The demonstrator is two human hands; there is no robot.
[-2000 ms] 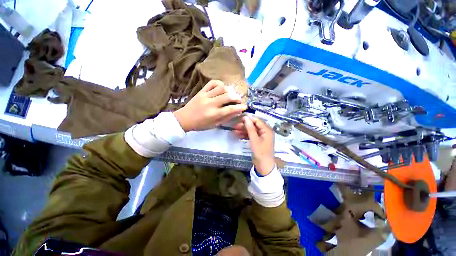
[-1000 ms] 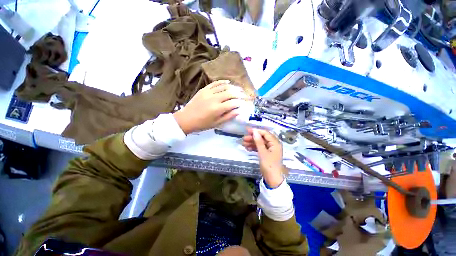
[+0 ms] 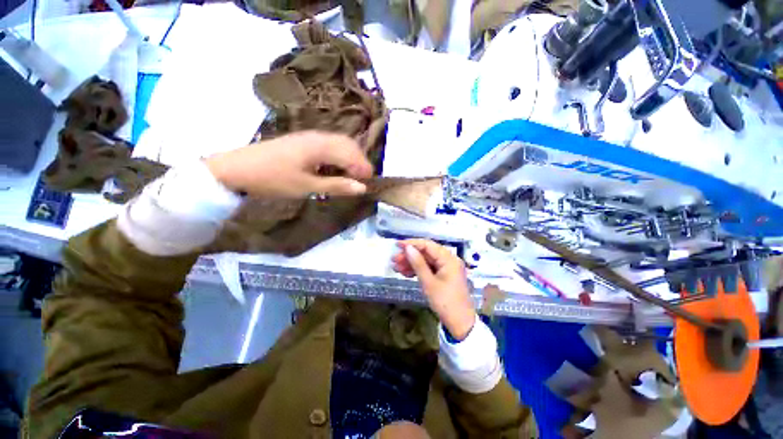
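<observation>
My left hand (image 3: 296, 167) is left of the needle area and pinches the edge of the brown knit garment piece (image 3: 408, 192), which stretches from the fingers to the presser foot area (image 3: 447, 195). My right hand (image 3: 435, 279) is below the needle near the table's front edge, thumb and fingertips close together; whether it holds something small I cannot tell. The white coverstitch machine (image 3: 549, 163) marked JACK stands to the right. The brown binding strip (image 3: 605, 273) runs from the orange disc (image 3: 715, 377) toward the needle.
A tangled brown garment pile (image 3: 330, 94) lies left of the needle, with more brown fabric (image 3: 90, 141) at the far left. Thin pens (image 3: 539, 281) lie near the measuring tape strip (image 3: 335, 284) at the front edge. Cut pieces (image 3: 614, 377) are in the blue bin (image 3: 524, 356).
My left hand has moved left, away from the needle, drawing the fabric edge taut. My right hand has moved slightly down and left, away from the needle. The view has shifted slightly.
</observation>
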